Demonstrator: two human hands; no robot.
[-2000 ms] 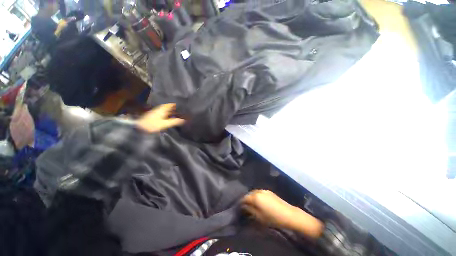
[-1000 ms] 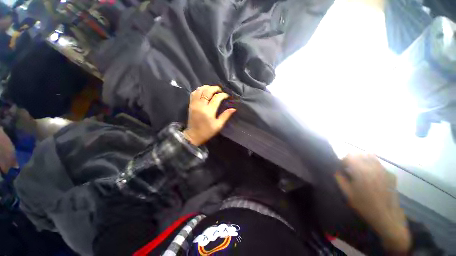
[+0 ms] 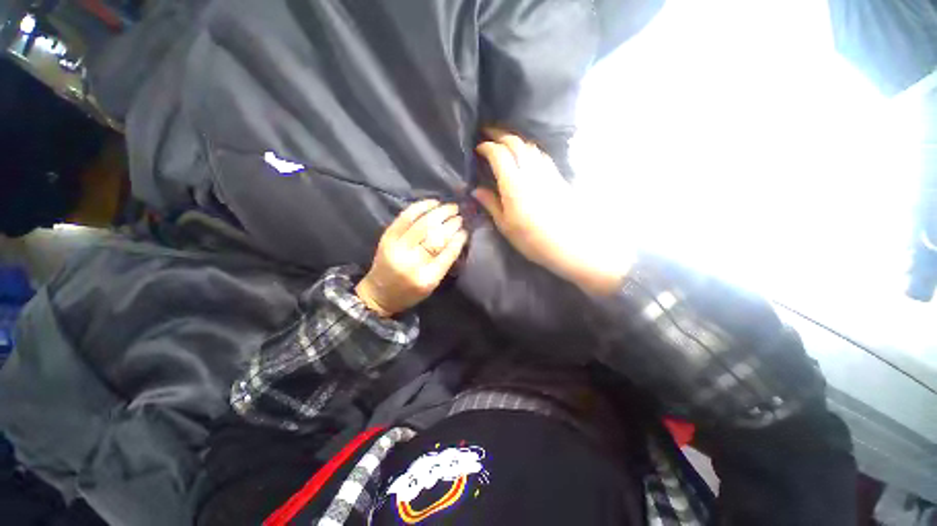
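A dark grey, slightly shiny jacket (image 3: 339,82) lies spread in front of me over the table edge and towards my lap. A small white mark (image 3: 284,162) shows on it, with a thin dark seam running from it towards my hands. My left hand (image 3: 416,255) pinches the cloth at the seam's right end. My right hand (image 3: 529,200) is just right of it, fingers on the same cloth, fingertips nearly meeting my left. A small dark spot with a reddish tint lies between the fingertips. What the fingers grip underneath is hidden.
A glaring, overexposed white table (image 3: 740,154) lies at the right, with its lower edge running to the bottom right. More grey cloth (image 3: 113,360) is heaped at the left. A dark rounded shape (image 3: 41,144) and a blue item (image 3: 14,298) are at the left edge.
My right hand has moved from the table at lower right up and left beside my left hand. The jacket lies flatter and nearer, and the view has shifted right.
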